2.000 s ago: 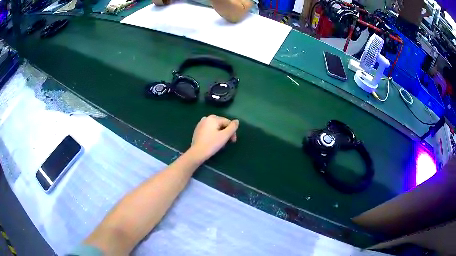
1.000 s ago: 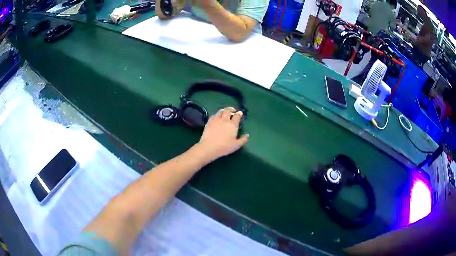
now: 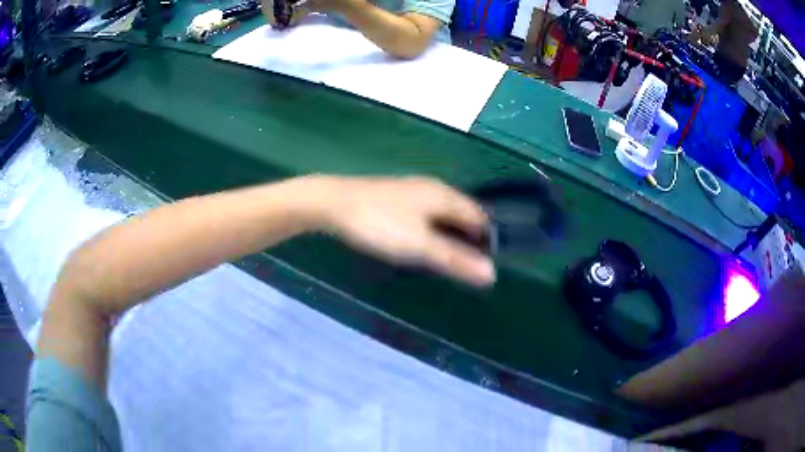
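My left hand (image 3: pixel 415 225) reaches in from the left over the green belt, palm down and blurred by motion. Its fingers and thumb close on the left side of a black headphone set (image 3: pixel 530 212). That set is also blurred; its curved band shows to the right of my fingers, and its cups are mostly hidden or too smeared to tell. A second black headphone set (image 3: pixel 658 322) lies on the belt to the right, with a round silvery part with a bright white centre facing up. My right hand is not in view.
White foam sheet (image 3: pixel 265 371) covers the near bench. A purple-glowing lamp (image 3: pixel 740 296) and brown cover (image 3: pixel 733 371) stand at right. Across the belt are a phone (image 3: pixel 582 131), white fan (image 3: pixel 647 124) and another person's arm (image 3: pixel 388 31). Dark items (image 3: pixel 106 64) lie far left.
My left hand reached the first headphone set's right cup, and hand and set have since moved right, towards the second set. My forearm now covers where the near phone lay.
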